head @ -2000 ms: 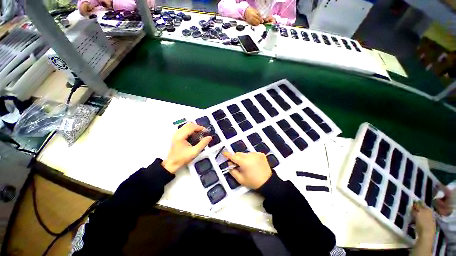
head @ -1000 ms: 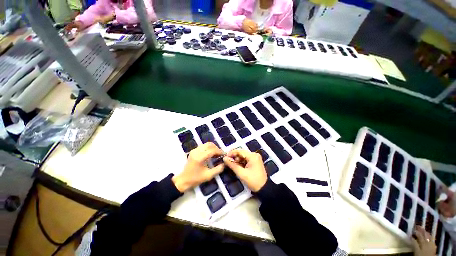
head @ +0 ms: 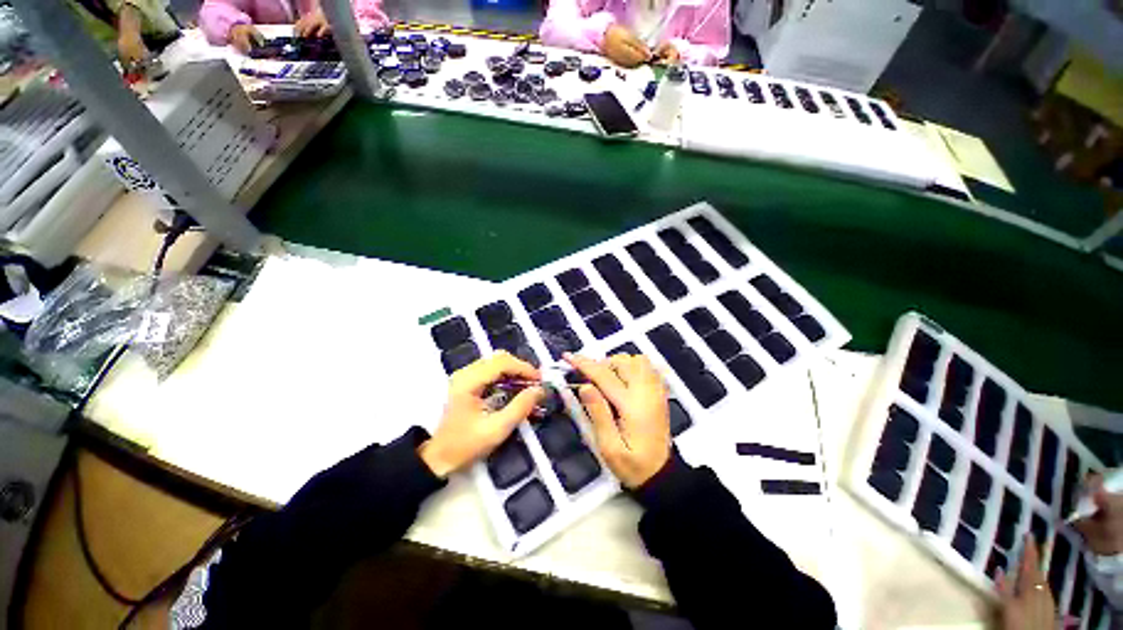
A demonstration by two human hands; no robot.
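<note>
A white parts tray (head: 612, 340) with rows of black watch cases (head: 531, 506) lies slanted in front of me, its far side over the green belt. My left hand (head: 478, 412) is over the tray's left part, its fingers closed on a dark watch case. My right hand (head: 627, 416) is just right of it, with thumb and fingertips together at the case and a thin tool, possibly tweezers, between them. The fingertips hide most of the case, and any small part there is too small to tell.
Two black strips (head: 776, 454) lie right of the tray. A neighbour's tray (head: 858, 458) is at the right, with another person's hands at it. A clear bag of small parts (head: 185, 322) lies at the left. The green belt (head: 406, 185) runs behind; people in pink work opposite.
Two seconds ago my hands were apart, the left at the tray's slots. They came together over the tray with a case between them. My right hand now holds the thin tool at the case.
</note>
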